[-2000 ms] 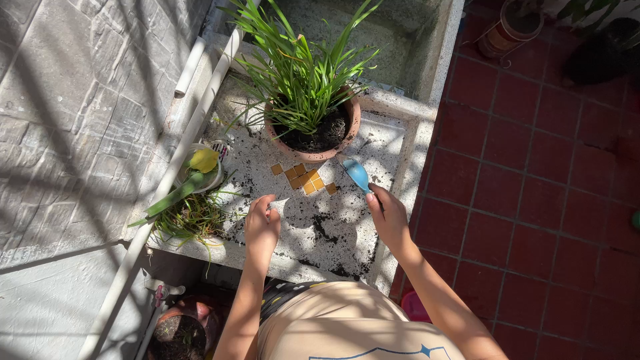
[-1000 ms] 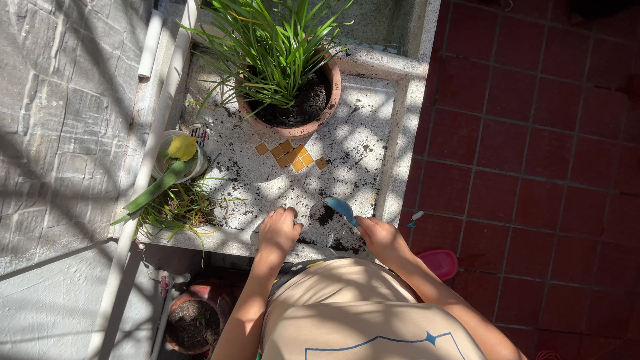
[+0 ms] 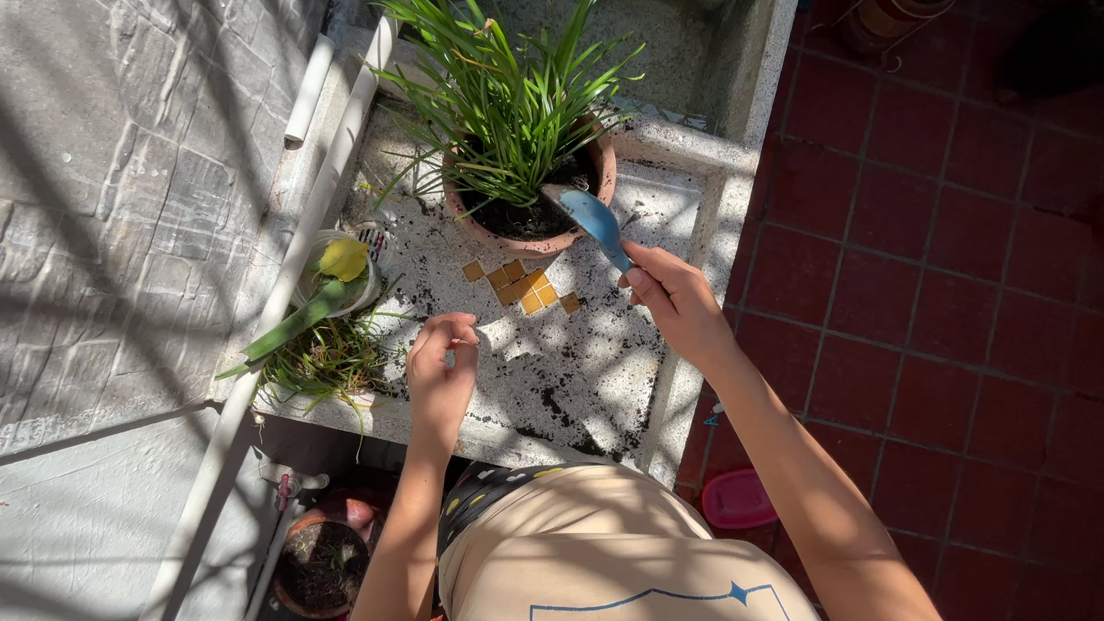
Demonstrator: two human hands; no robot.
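Note:
A blue hand scoop is gripped near its lower end by my right hand. Its tip lies over the dark soil at the front right of a terracotta pot. Long grassy green leaves grow out of this pot. My left hand hovers over the speckled stone washbasin slab, fingers curled; whether anything small is between them cannot be told. Loose soil is scattered across the slab, around an inlay of yellow tiles.
At the left a plastic container holds a yellow piece and a thick green leaf, beside a heap of grassy cuttings. A white pipe runs along that side. Behind is a stone basin; a pink tub stands on red floor tiles.
My right hand has carried the blue scoop from low over the slab's front up to the potted plant's soil. My left hand has risen slightly from the slab's front edge.

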